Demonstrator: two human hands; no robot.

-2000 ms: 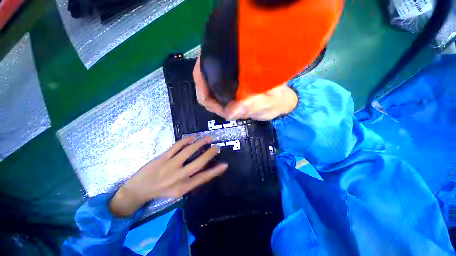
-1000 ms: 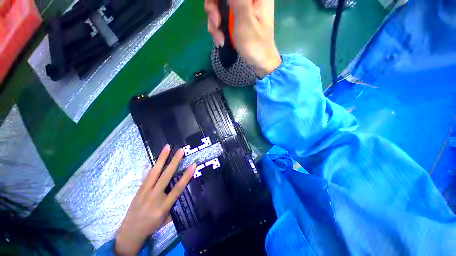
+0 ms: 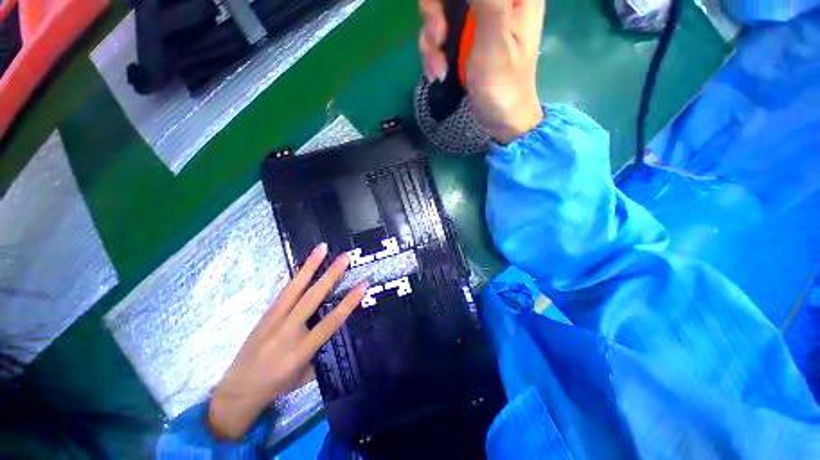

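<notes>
A black plastic housing (image 3: 405,341) lies in front of me, partly on a silvery bubble-wrap mat (image 3: 202,310). White bracket-shaped details (image 3: 387,290) flank a silvery band at its middle. My left hand (image 3: 292,337) rests with spread fingers on the housing's left edge, near the band. My right hand (image 3: 494,67) is at the top, closed around an orange-and-black electric screwdriver (image 3: 466,45), partly cut off by the frame edge. The screwdriver's dark lower end is over a round dotted screw dish (image 3: 459,126); its tip and any screws cannot be made out.
Another black part (image 3: 189,45) lies on a pale sheet (image 3: 180,139) at the upper left. An orange-red tray (image 3: 54,54) is at the left corner. Another sheet (image 3: 54,243) lies at the left. A dark cord (image 3: 649,90) and a clear bag (image 3: 644,13) are at the upper right.
The screwdriver and my right hand have moved from over the housing up to the screw dish. My left hand stays on the housing, which now sits tilted in view.
</notes>
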